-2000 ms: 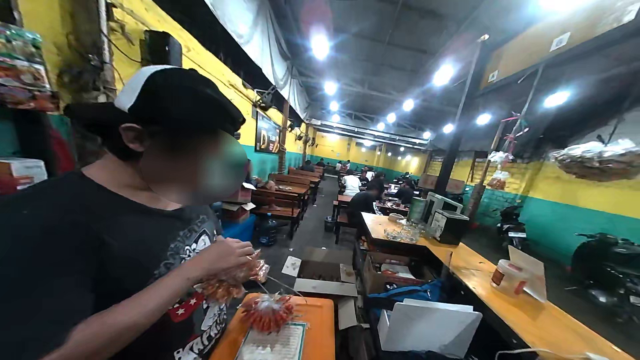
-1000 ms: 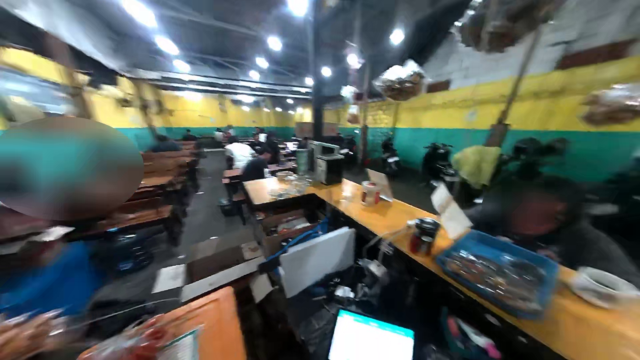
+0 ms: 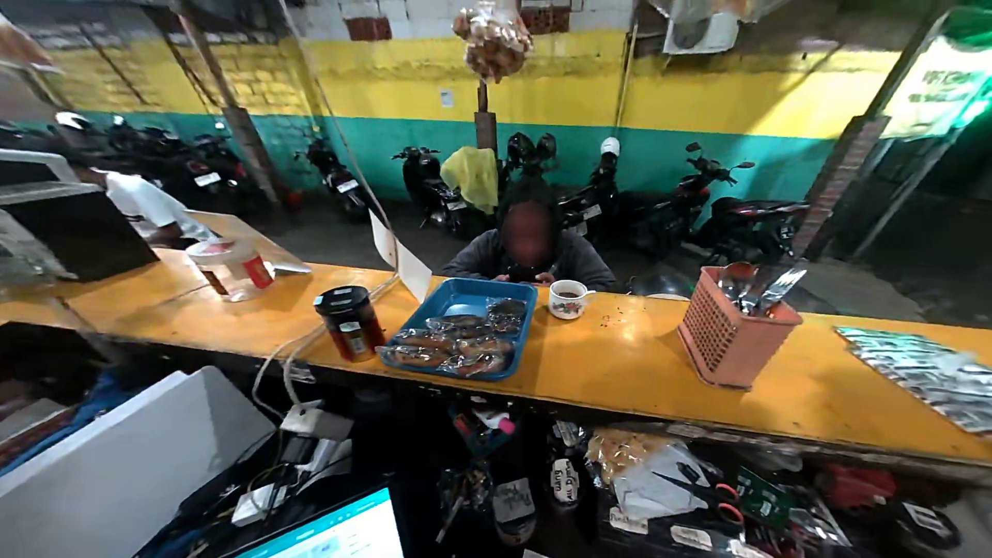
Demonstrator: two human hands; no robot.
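Note:
Neither of my hands shows in the head view. On the orange counter (image 3: 620,364) lies a blue plastic tray (image 3: 473,291) holding several clear-wrapped food pieces (image 3: 457,345). A dark-lidded jar (image 3: 349,324) stands just left of the tray, and a patterned cup (image 3: 568,300) with dark liquid stands to its right. Farther right, a pink plastic basket (image 3: 732,333) holds spoons and other cutlery upright. A clear plastic tub (image 3: 230,269) is at the left. Below the counter, a lit screen (image 3: 341,531) is partly cut off by the bottom edge.
A person (image 3: 535,240) sits across the counter. Sachet strips (image 3: 922,372) lie at the right. Under the counter are orange-handled scissors (image 3: 725,502), a power strip (image 3: 314,422) with cables and a white panel (image 3: 147,465). Parked motorbikes (image 3: 713,209) line the far wall.
The view has swung far to the right. The person in the cap, seen at the left two seconds ago holding bagged food, is out of view.

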